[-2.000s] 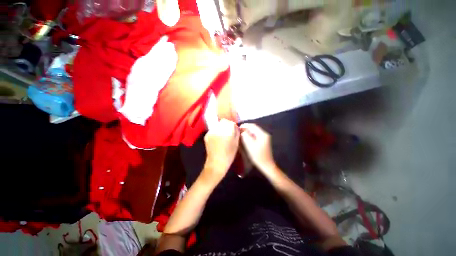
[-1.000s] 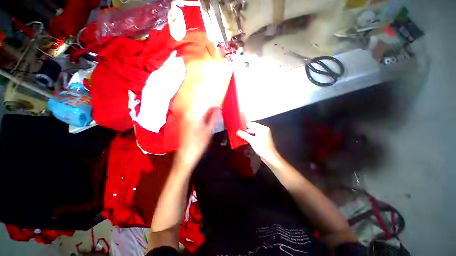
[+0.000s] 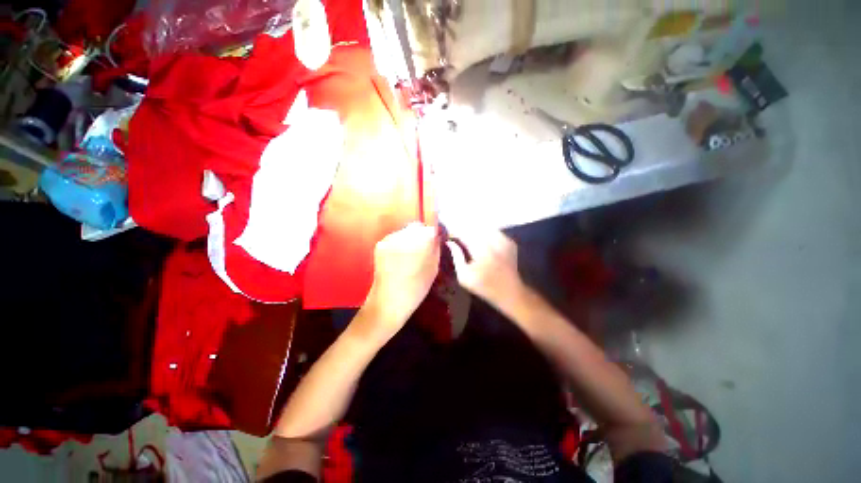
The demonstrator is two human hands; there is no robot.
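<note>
A large red garment (image 3: pixel 354 189) lies on the machine table, bright under the lamp. A white fabric part (image 3: pixel 295 184) lies on it. The garment's right edge runs as a narrow red line from the needle area (image 3: pixel 422 102) towards me. My left hand (image 3: pixel 406 269) is closed on the near end of this edge. My right hand (image 3: pixel 486 262) is close beside it, fingers bent at the same edge; glare and the fingers hide what it pinches.
Black-handled scissors (image 3: pixel 598 153) lie right of the needle. A blue packet (image 3: pixel 90 189) sits at the left table edge, a clear pinkish-red bag (image 3: pixel 212 21) behind the garment. Red pieces (image 3: pixel 194 330) hang at lower left. Small boxes (image 3: pixel 755 83) lie far right.
My left hand has come off the garment's flat surface and closed at its edge. The red strip that lay spread by my right hand now shows only as a narrow line.
</note>
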